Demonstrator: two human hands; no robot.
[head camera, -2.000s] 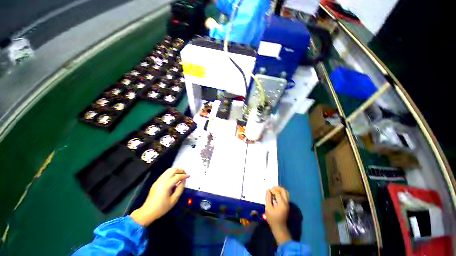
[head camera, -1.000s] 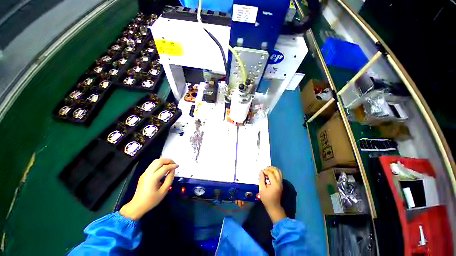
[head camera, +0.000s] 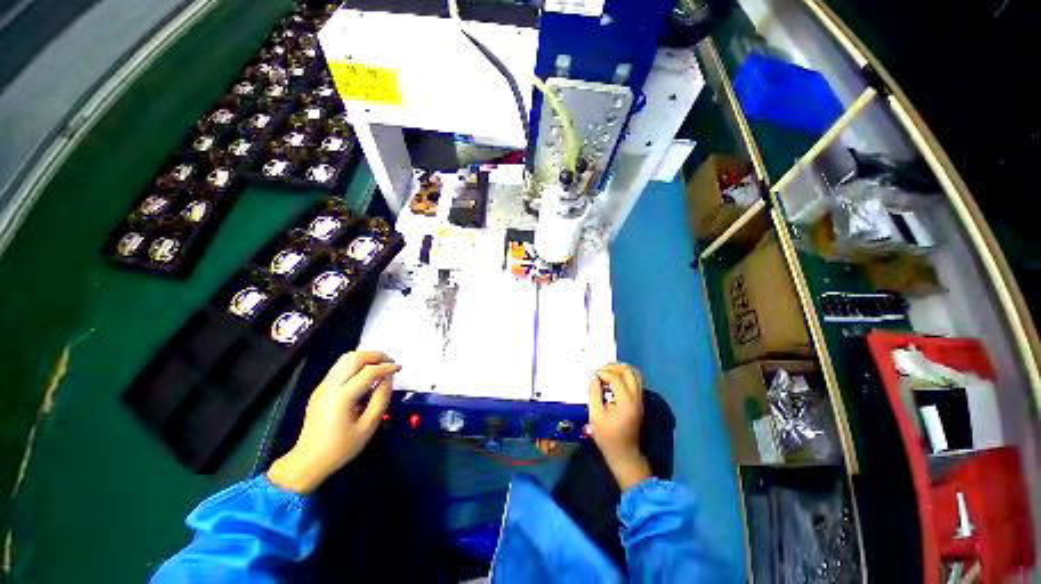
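Observation:
The machine bed is white, with dark scatter at left of its middle. The machine head, a white cylinder with a yellow-green hose, is low over the orange and black fixture and partly hides it. Whether a unit sits in the fixture cannot be told. My left hand rests at the left end of the blue front edge, empty, fingers bent and a little apart. My right hand rests at the right end, empty, fingers bent over the corner. Anything under the fingers is hidden.
At left on the green bench, a black tray holds several round units in its far pockets; its near pockets are empty. More filled trays lie behind. A black block is at the bed's rear. Shelves with boxes and a red bin are right.
The view has shifted and tilted further down. The machine head is over the fixture in all frames, with more of the orange fixture showing now. Both hands stay at the front edge.

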